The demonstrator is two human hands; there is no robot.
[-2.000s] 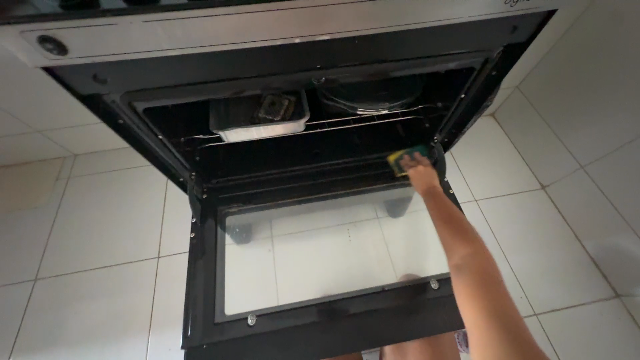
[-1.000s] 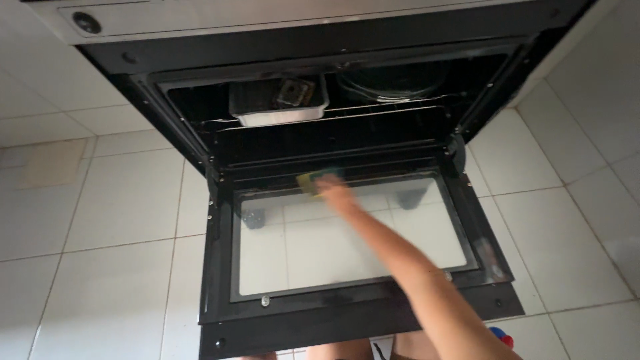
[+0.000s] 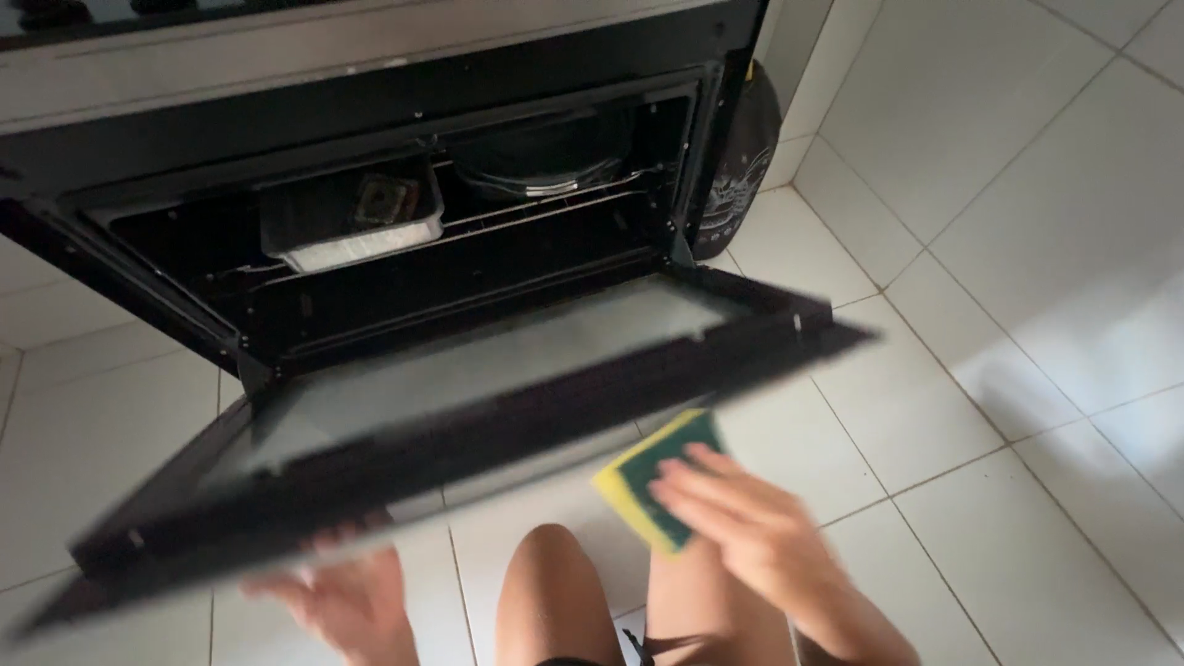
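The oven door [image 3: 518, 421], black with a glass pane, stands partly raised and tilted in front of the oven. Under its left outer edge is my left hand [image 3: 347, 587], palm up with fingers spread, some of them hidden by the door; whether it bears the door's weight I cannot tell. My right hand [image 3: 731, 513] holds a yellow and green scouring sponge [image 3: 652, 481], fingers on the green side, just below the door's outer edge. Inside the oven [image 3: 476, 273], a metal baking pan [image 3: 361, 245] and a round glass dish [image 3: 546, 166] rest on the wire rack.
A dark bottle or container [image 3: 740, 166] stands by the oven's right side. White tiled walls [image 3: 1045, 185] rise at the right, and white floor tiles [image 3: 911, 407] surround the door. My bare knees [image 3: 555, 573] are just below the door.
The door has swung up from lying flat. My right hand, with the sponge, has come off the door's inner side to below its outer edge. My left hand has come into view.
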